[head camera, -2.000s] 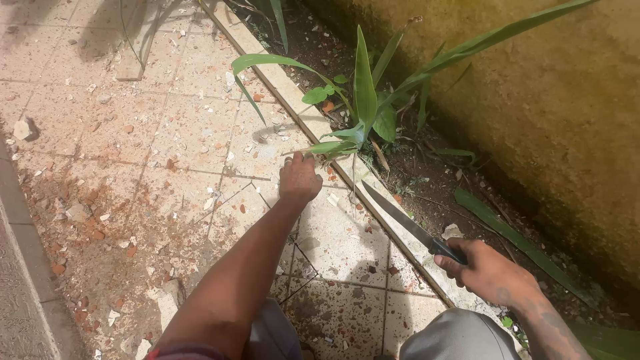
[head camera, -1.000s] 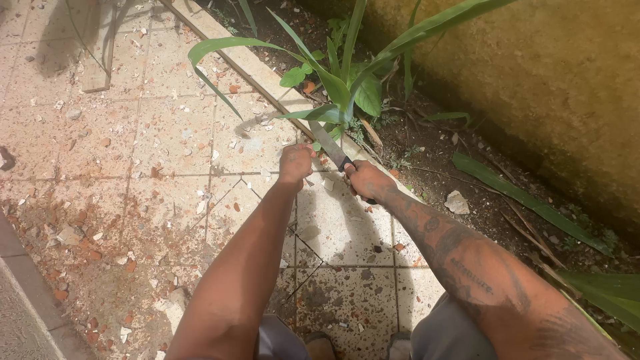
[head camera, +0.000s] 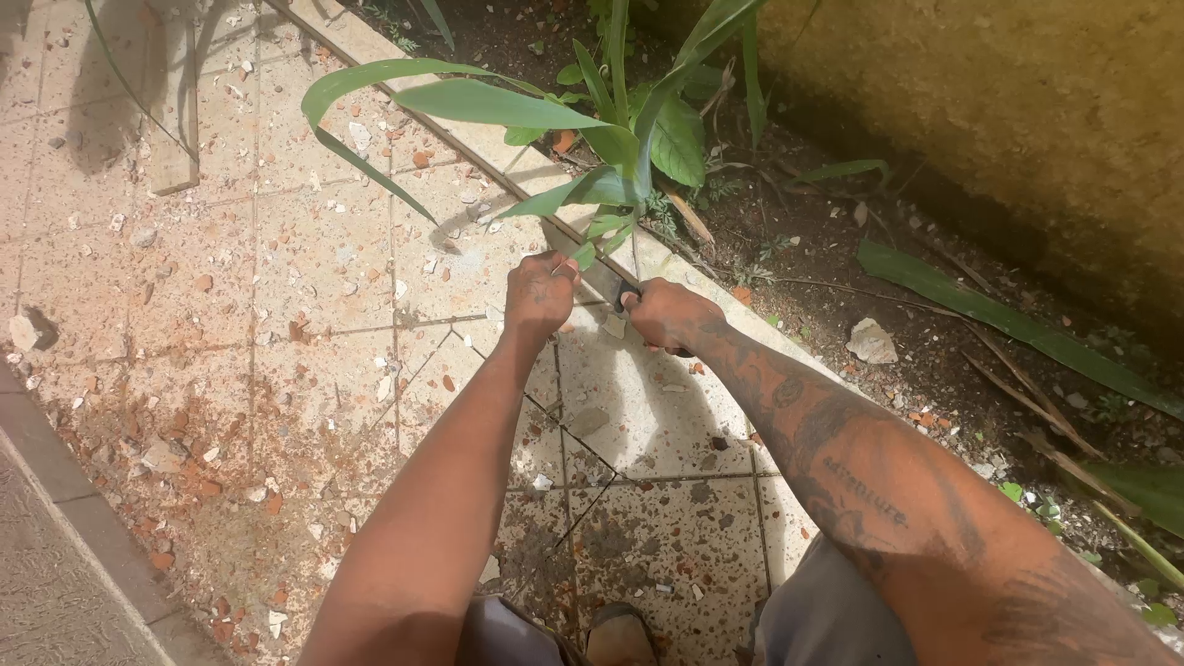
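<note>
Near the centre, my left hand (head camera: 542, 294) has its fingers closed on the tip of a small green leaf (head camera: 585, 255) low on a long-leaved plant (head camera: 638, 171). Just to its right, my right hand (head camera: 673, 316) grips the dark handle of a knife. The knife blade (head camera: 601, 277) points up and left from my right fist, passing close behind my left fingers, which hide part of it. The plant stands at the bed's edge, with its long leaves arching left over the paving.
Broken rubble lies over the floor tiles (head camera: 324, 250). A pale curb (head camera: 731, 301) borders the soil bed, which holds a stone (head camera: 871, 342) and a fallen long leaf (head camera: 1008, 319). A yellow wall (head camera: 999, 120) rises behind. A wooden board (head camera: 174, 111) lies at upper left.
From the lower right, my right hand has brought the knife over beside my left hand at the plant's base. My left hand has stayed near the low leaves.
</note>
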